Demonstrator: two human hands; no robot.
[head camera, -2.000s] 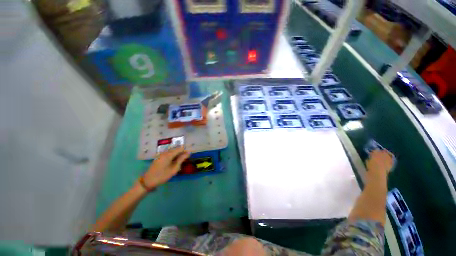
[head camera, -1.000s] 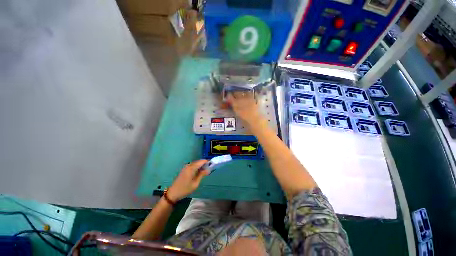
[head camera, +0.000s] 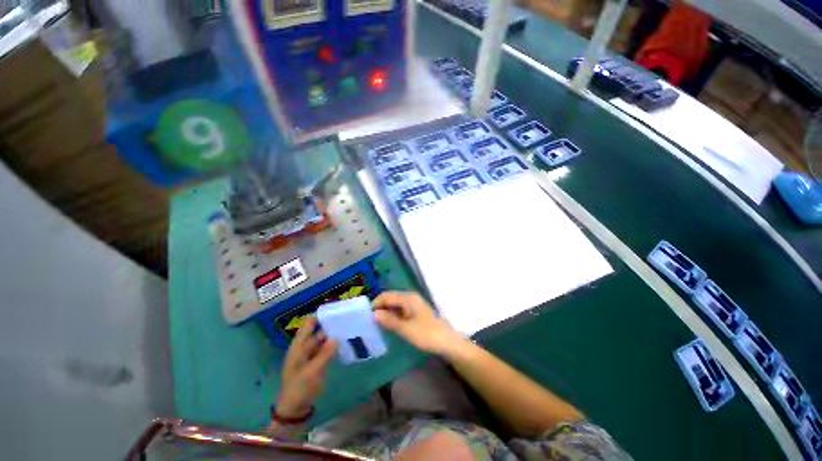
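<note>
A pale blue-white plastic panel (head camera: 351, 329) with a small dark rectangle is held in front of the machine base (head camera: 287, 317). My left hand (head camera: 306, 365) grips its left edge. My right hand (head camera: 413, 321) has its fingers at the panel's upper right edge. The press head (head camera: 269, 196) is low over the orange-red fixture (head camera: 297, 232); a panel edge shows there, mostly hidden. The fixture stands on the perforated base plate (head camera: 347, 236).
Right of the machine, panel rows (head camera: 449, 160) lie at the far end of a white sheet (head camera: 505, 252). The green conveyor belt (head camera: 622, 194) carries a line of panels (head camera: 721, 306). A control box (head camera: 338, 67) stands behind; a grey-white cabinet (head camera: 72, 333) is at left.
My right hand has left the fixture and come to the panel in my left hand. The press head has come down over the fixture. The view has turned toward the conveyor.
</note>
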